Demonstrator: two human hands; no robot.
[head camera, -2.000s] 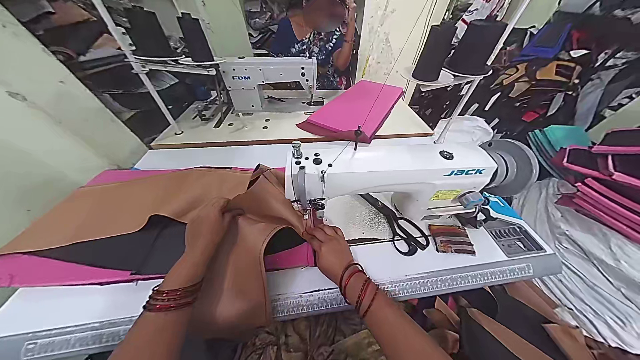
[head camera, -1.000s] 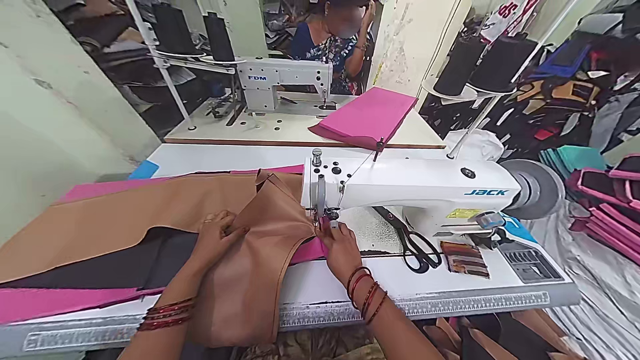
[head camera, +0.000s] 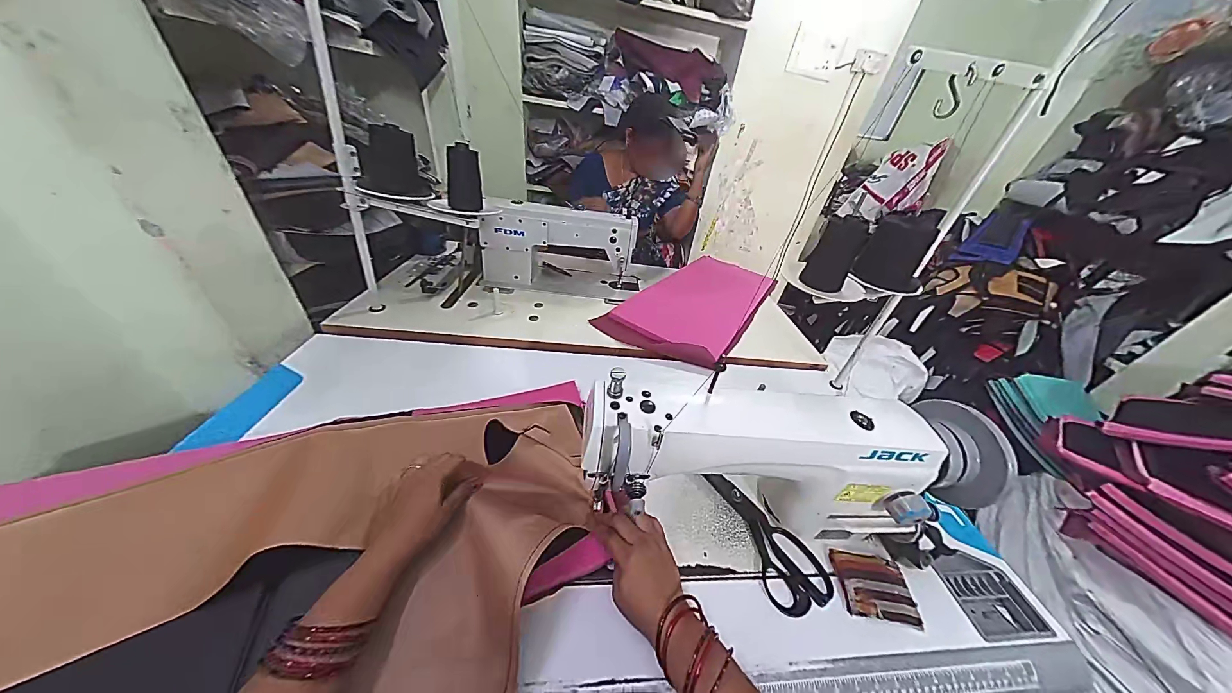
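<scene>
A white Jack sewing machine (head camera: 770, 433) stands on the white table, its needle area at the left end. Tan sheet material (head camera: 327, 472), with black and pink layers under it, runs from the left edge to the presser foot. My left hand (head camera: 423, 505) rests on the tan piece with bent fingers, left of the needle; whether it pinches a fold is unclear. Close to the presser foot, my right hand (head camera: 640, 558) holds the edge of the material, with pink showing beside it. Black-handled scissors (head camera: 775, 553) lie right of that hand, next to a small striped piece (head camera: 876, 589).
Behind stands an FDM sewing machine (head camera: 553, 241) with pink pieces (head camera: 688, 308) on its table and a seated person (head camera: 645, 183) beyond. Black thread cones (head camera: 871, 252) flank the thread stand. Pink-edged black pieces (head camera: 1155, 481) are stacked at right. A ruler strip (head camera: 905, 677) lines the front edge.
The tan material near the needle has shifted, and a dark opening now shows in it left of the machine head. Both hands remain near the needle. The view has tilted up somewhat.
</scene>
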